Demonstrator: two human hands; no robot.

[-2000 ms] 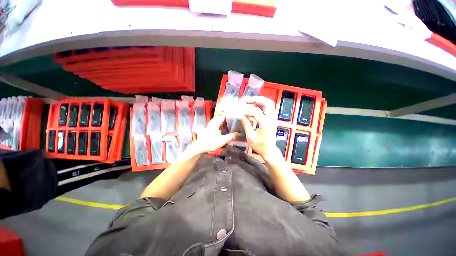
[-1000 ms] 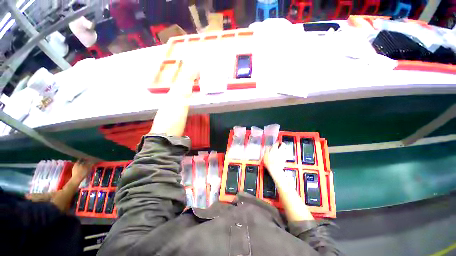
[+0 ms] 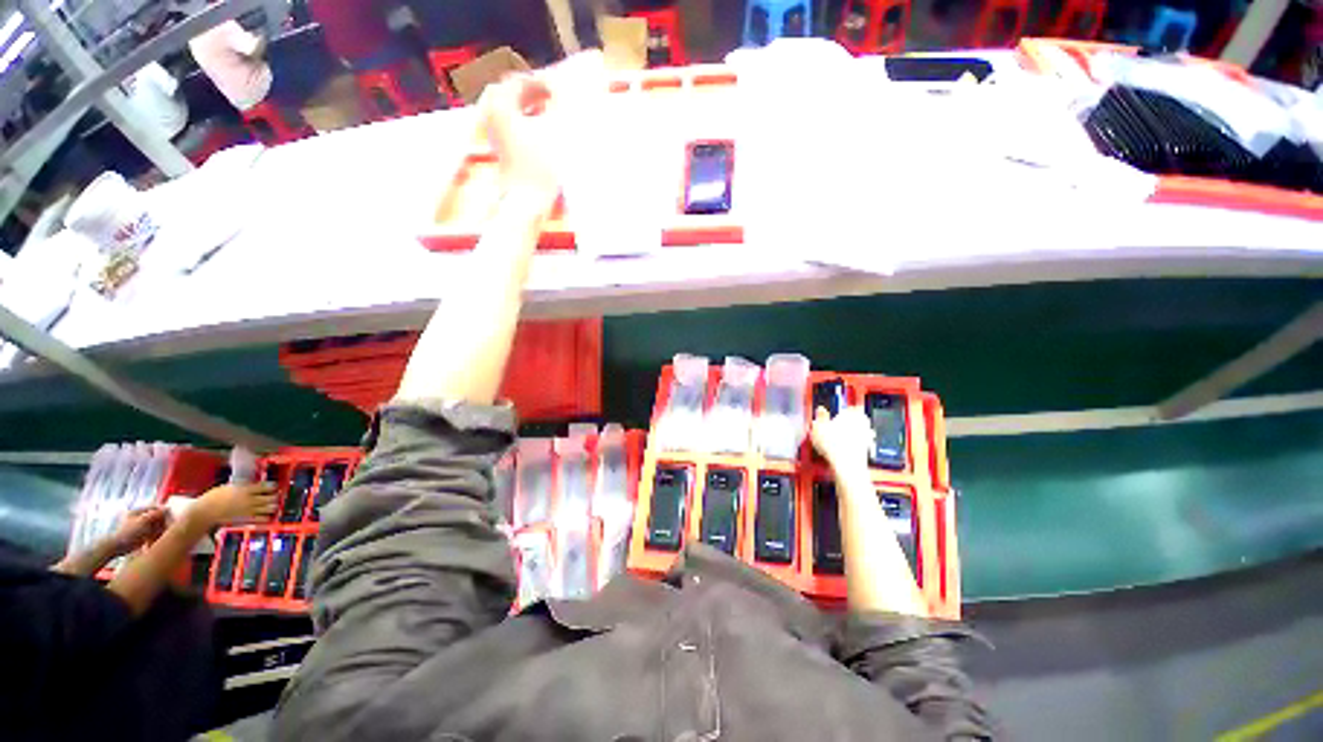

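The orange-red phone tray (image 3: 940, 539) lies in front of me. Its upper row has three bagged phones (image 3: 734, 409) at the left, their loose ends up past the rim, and bare black phones (image 3: 885, 431) at the right. Bare phones (image 3: 775, 518) fill the lower row. My right hand (image 3: 845, 435) is on the upper-row phone (image 3: 829, 394) beside the bagged ones, covering its lower part; a grip is not clear. My left hand (image 3: 520, 128) reaches over the bench tray (image 3: 498, 242); glare hides its fingertips and anything in them.
One dark phone (image 3: 708, 177) lies in the bench tray. A tray of bagged phones (image 3: 575, 507) is left of mine. Stacked empty trays (image 3: 559, 370) lie under the bench edge (image 3: 929, 271). Another worker's hands (image 3: 232, 505) are at trays at far left. Black parts (image 3: 1168, 134) lie at right.
My left hand has moved farther across the bench tray. My right hand has shifted right from the third bagged phone to the bare phone beside it. The other worker's hands have moved.
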